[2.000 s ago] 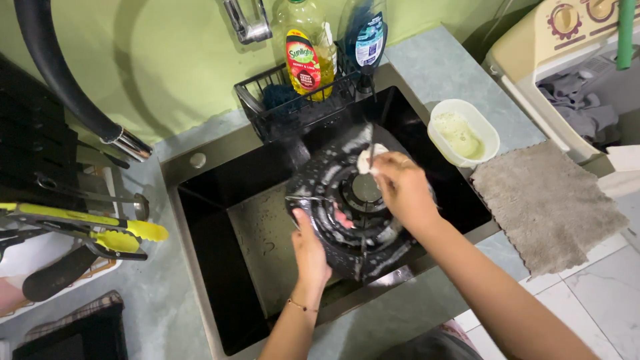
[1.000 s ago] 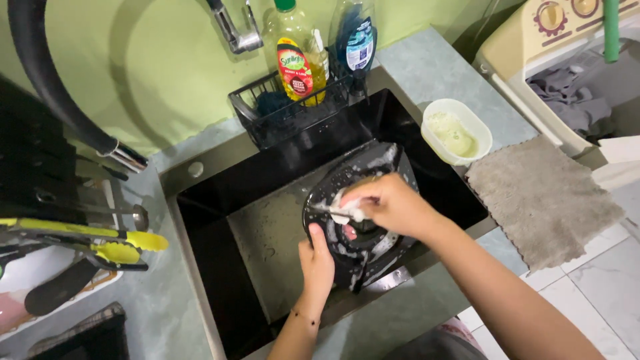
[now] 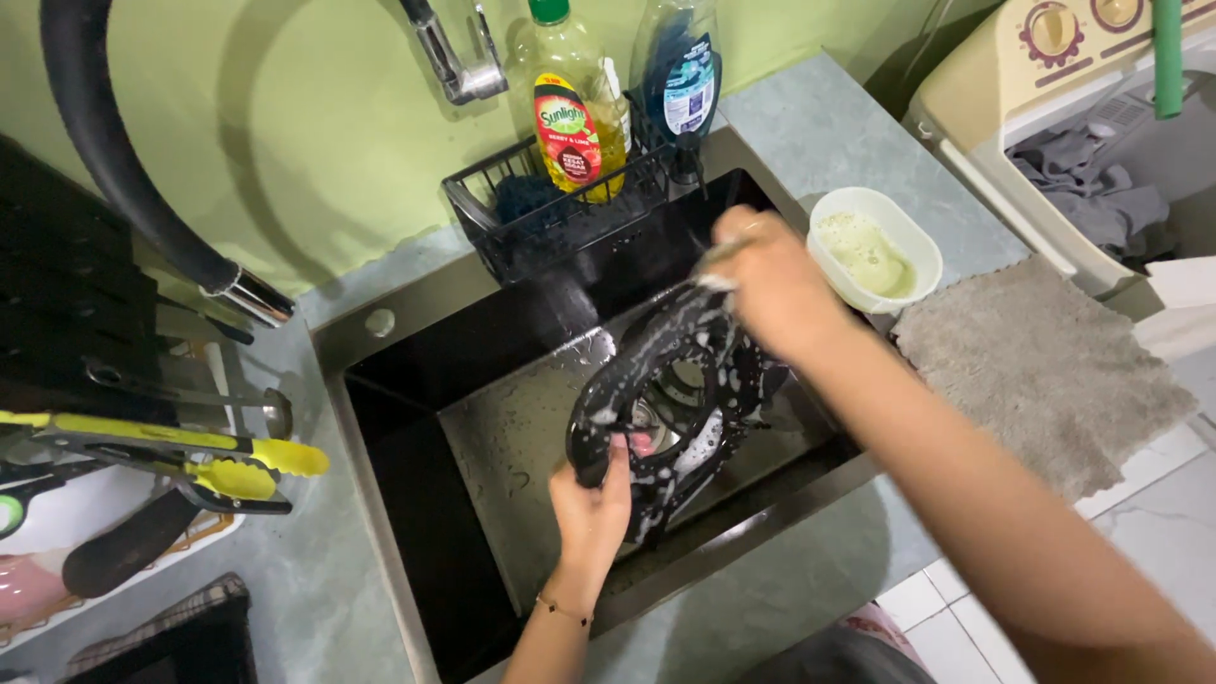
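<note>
A black part with a round central opening [image 3: 617, 389], streaked with soap suds, is held tilted over the black sink [image 3: 399, 570]. My left hand [image 3: 594, 503] grips its lower left edge, with the thumb on the near face and fingertips showing through the opening. At its upper right edge is my right hand [image 3: 769, 275], blurred, closed around a pale, soapy thing that is mostly hidden by the fingers; I cannot tell what it is. A white plastic tub [image 3: 860, 294] with foamy, pale green liquid stands on the counter just right of my right hand.
Behind the sink, a black wire caddy [image 3: 484, 228] holds a Sunlight dish soap bottle [image 3: 570, 133] and a blue bottle [image 3: 686, 76]. A black faucet [image 3: 123, 180] arches at left, above yellow-tipped tongs [image 3: 285, 456]. A grey cloth [image 3: 1035, 370] and a washing machine [image 3: 978, 85] are at right.
The black part has changed its tilt, and its opening shows more plainly than one second ago. My right hand has moved from over its face to its upper right edge.
</note>
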